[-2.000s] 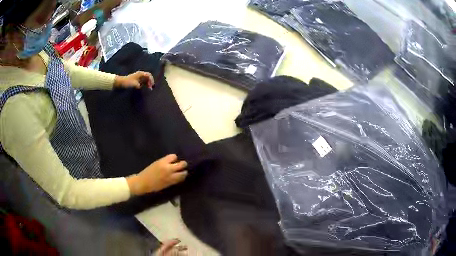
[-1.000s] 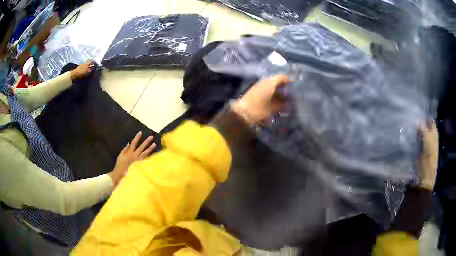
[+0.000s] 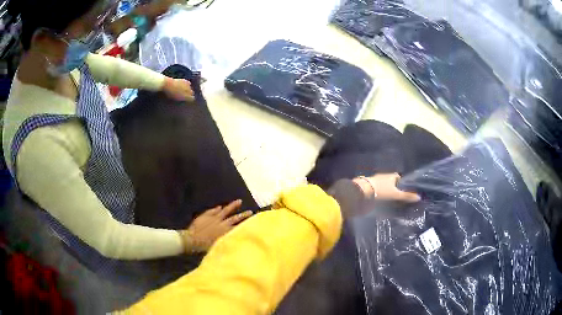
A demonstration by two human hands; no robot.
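A bagged dark garment (image 3: 462, 246) lies at the right in a shiny clear bag, with a white sticker (image 3: 430, 240) on it. My left hand (image 3: 389, 187), at the end of a yellow sleeve with a brown cuff, is at the upper left part of the bag. Its fingers pinch the clear film, which stretches up and to the right. My right hand is not in view. A matt black garment (image 3: 357, 151) lies beside and partly under the bagged one.
A person in a checked apron (image 3: 105, 147) spreads a black garment (image 3: 172, 160) at the left with both hands. Another bagged garment (image 3: 296, 80) lies on the cream table (image 3: 256, 154). More bagged garments (image 3: 443, 67) lie at the upper right.
The bagged garment was blurred and lifted between both my hands; now it lies flat. My right hand has gone out of view. My left hand has moved right and down.
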